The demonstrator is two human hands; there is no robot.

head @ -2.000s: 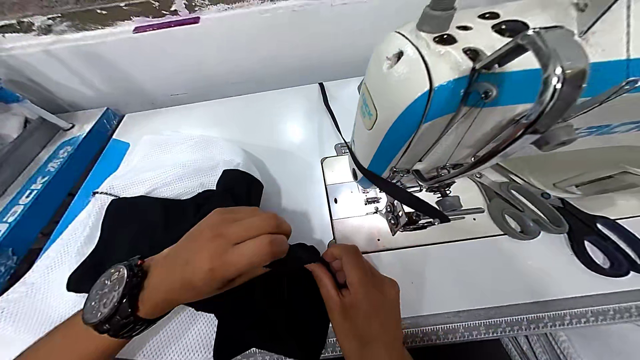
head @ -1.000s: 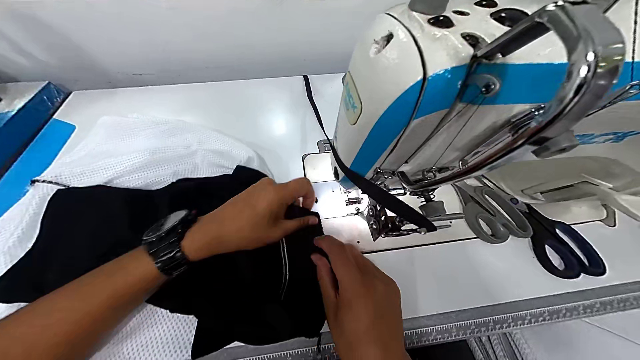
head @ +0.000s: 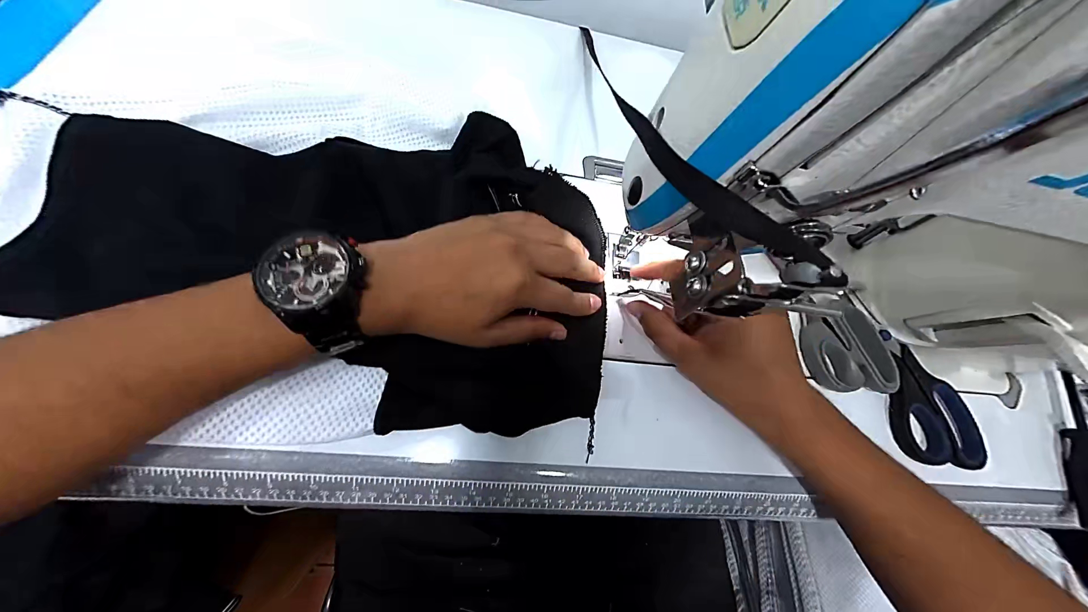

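Black fabric (head: 195, 195) with an overlocked edge lies over white mesh fabric (head: 280, 408). My left hand (head: 493, 280), a watch on its wrist, rests flat on the black fabric, its fingertips near the stitched edge. To the right, my right hand (head: 722, 340) reaches under the presser foot area of the sewing machine (head: 782, 110), index finger and thumb by the needle plate (head: 625, 340). Part of it is hidden behind a metal binder attachment (head: 710, 276). A black tape (head: 680, 170) runs down to that attachment. Whether the right fingers hold anything is unclear.
Grey-handled scissors (head: 850, 348) and dark blue-handled scissors (head: 935, 416) lie right of my right hand. A ruler strip (head: 425, 491) runs along the table's front edge. The machine head overhangs the right side.
My right hand has left the black fabric and moved right, to the needle area. My left hand now lies flatter on the fabric, which is spread out more. The view is closer.
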